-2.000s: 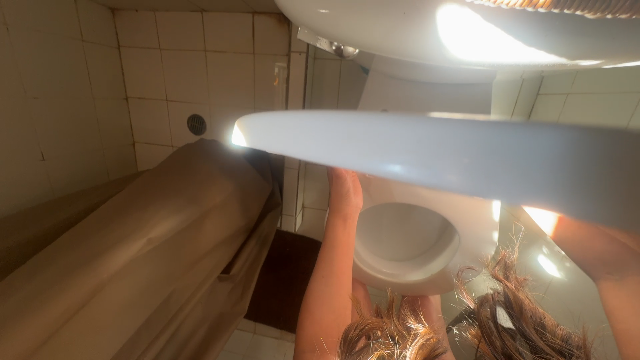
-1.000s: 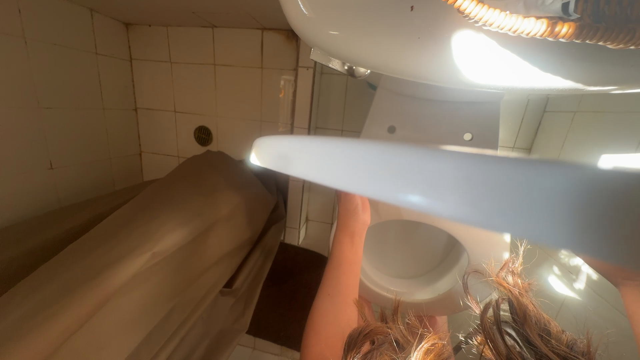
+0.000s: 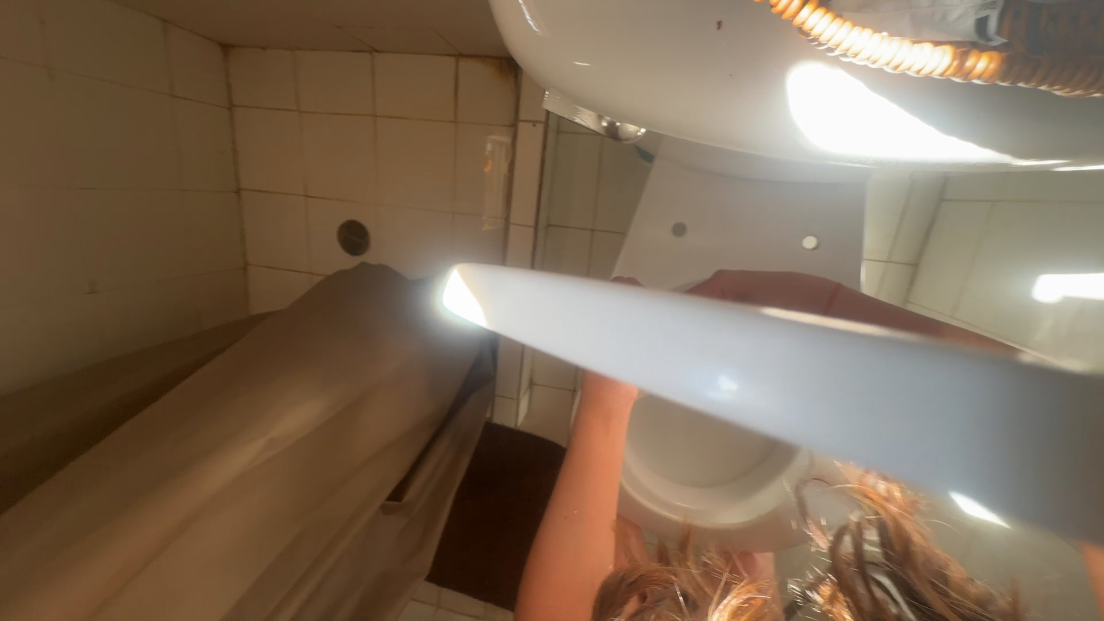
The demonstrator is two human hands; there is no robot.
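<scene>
A smooth white panel, perhaps a toilet lid or seat point(image 3: 655, 336), crosses the head view almost edge-on and blurred. Below it lies the open white toilet bowl point(image 3: 703, 444). My left hand point(image 3: 611, 386) reaches up behind the panel's left part; its palm and fingers are mostly hidden, so its grip cannot be told. Beyond the panel's upper edge shows a shaded reddish shape, likely my right hand point(image 3: 772, 289) and forearm, coming from the right; its fingers are hidden. Two round spots, one dark and one light, mark the toilet's rear ledge point(image 3: 742, 203).
A brown shower curtain point(image 3: 285, 448) hangs at left, beside a dark mat point(image 3: 500, 513). A white washbasin point(image 3: 673, 78) with a wicker basket point(image 3: 914, 60) juts in at top. Hair point(image 3: 906, 543) covers part of the bottom.
The reddish shape, likely my right hand and forearm, has come into view beyond the panel. The rear ledge's two spots, hidden two seconds ago, now show.
</scene>
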